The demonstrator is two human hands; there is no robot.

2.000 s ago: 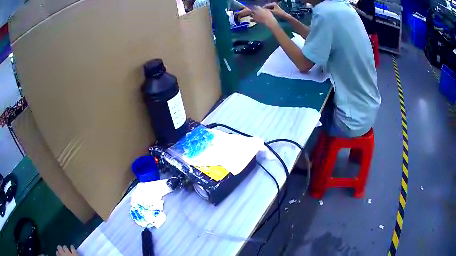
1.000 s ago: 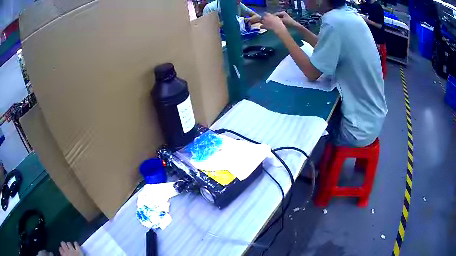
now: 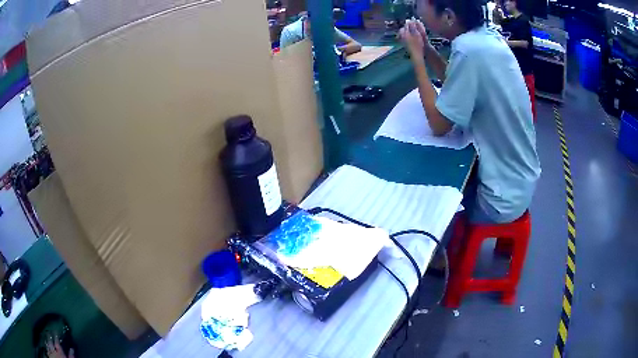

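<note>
A hand [image 3: 54, 347], which looks like my left hand, is small and cut off at the bottom left edge. Its fingers lie over the black headphones [image 3: 47, 325] on the green belt; whether they grip is unclear. My right hand is not in view. The black glue syringe [image 3: 224, 354] shows only its end at the bottom edge, below the blue-stained white tissue [image 3: 225, 318]. The black glue dispenser [image 3: 333, 296] lies under papers with a yellow label. A blue cup [image 3: 222, 268] stands beside it.
Cardboard screens [image 3: 150, 150] stand between belt and bench. A tall black bottle [image 3: 253, 185] stands behind the dispenser. Black cables [image 3: 427, 235] hang over the foam-covered bench's right edge. A person [image 3: 490, 126] sits on a red stool [image 3: 490, 262] beyond. More headphones [image 3: 14, 285] lie at far left.
The view has tilted, so the bench sits lower and the syringe is mostly out of frame. One hand now overlaps the headphones; the other has left view. The seated person's hands have risen towards the face.
</note>
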